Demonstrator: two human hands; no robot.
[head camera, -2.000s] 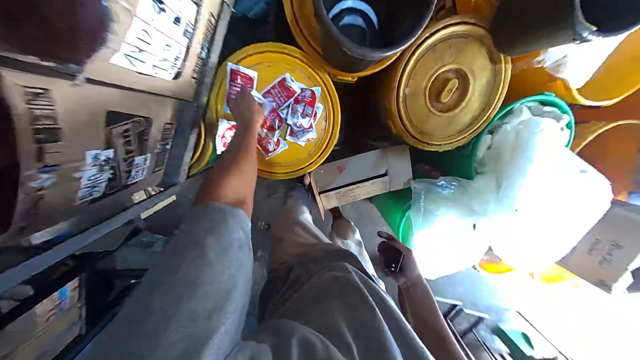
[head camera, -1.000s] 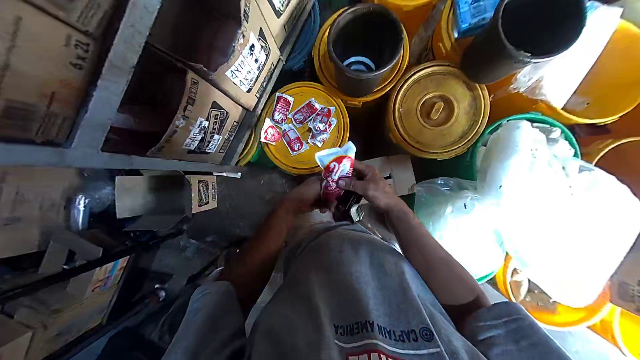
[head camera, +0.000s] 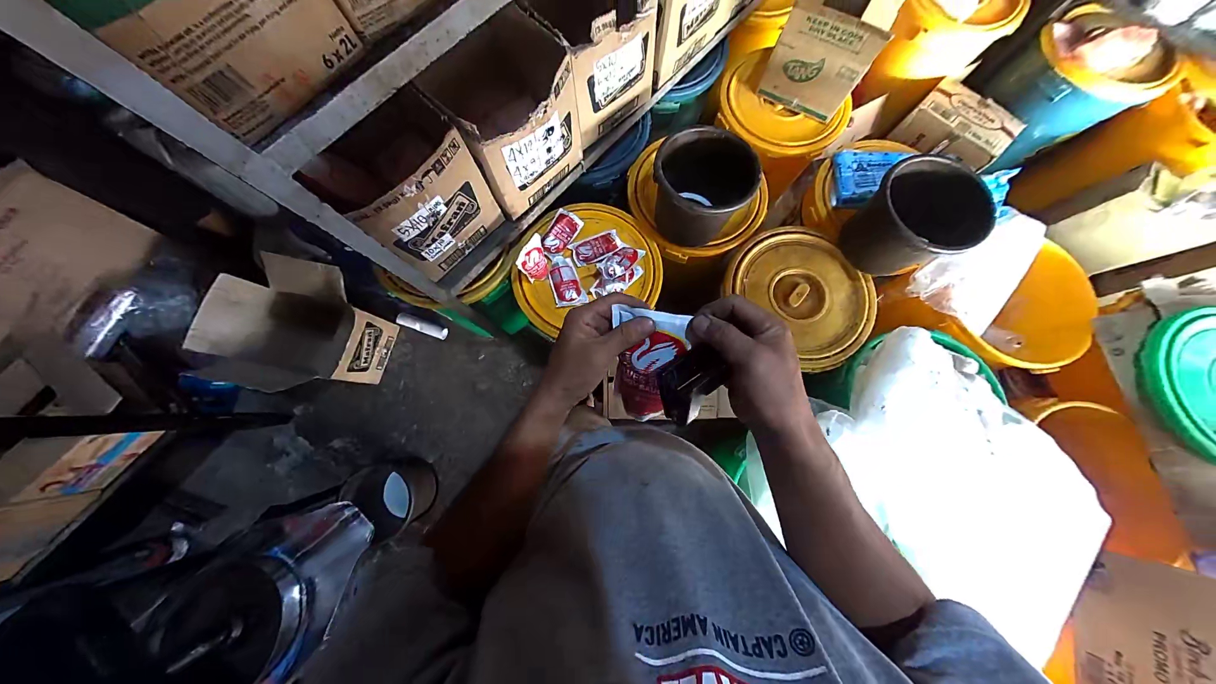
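A red and white printed plastic packet is stretched between my two hands above my lap. My left hand pinches its upper left corner. My right hand grips the upper right corner and also holds a small dark object, whose kind I cannot tell, in front of the packet. Past my hands, several similar packets lie loose on a round yellow bucket lid.
Cardboard boxes fill a metal shelf at the upper left. Lidded yellow buckets and dark cylindrical containers stand ahead. White plastic bags bulge at the right. An opened carton lies on the floor at left.
My left hand has come back from the packets on the yellow lid to my lap, where both hands now hold one packet. The packet shows more flatly than one second ago.
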